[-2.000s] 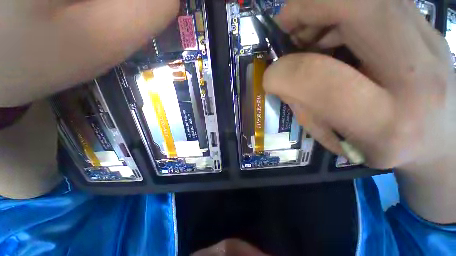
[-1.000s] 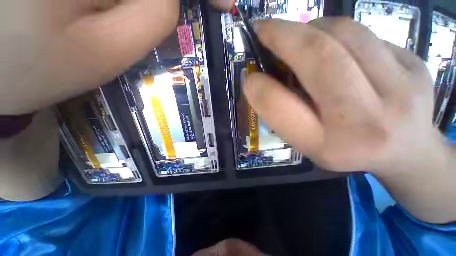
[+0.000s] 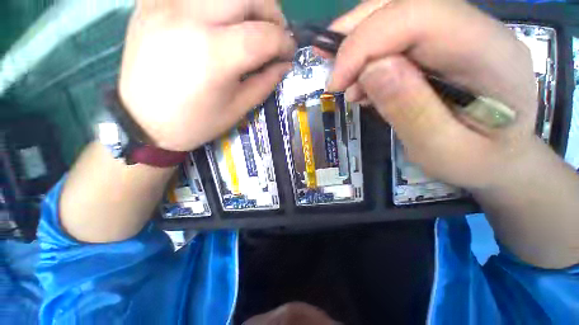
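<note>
My right hand point(image 3: 438, 95) holds black tweezers point(image 3: 454, 92) like a pen; their pale cream rear end shows below the knuckles. Their tip lies near my left fingers, above the top of a phone frame point(image 3: 320, 146). My left hand point(image 3: 203, 70) has its fingers curled together at that frame's upper left. Whether they pinch something is hidden. The frame lies in the black tray point(image 3: 374, 159). It shows an orange flex cable point(image 3: 306, 149), a black strip beside it and a silvery part at its top.
More phone frames lie in the tray: one on the left point(image 3: 244, 159), one partly under my right hand point(image 3: 422, 178), one at far right point(image 3: 543, 57). A green bench mat point(image 3: 82, 25) lies behind. A black box with a white label point(image 3: 28, 159) stands at far left.
The view has shifted and more green bench shows. My left hand has come in from the upper left to the middle frame's top. My right hand still holds the tweezers, their cream end now showing.
</note>
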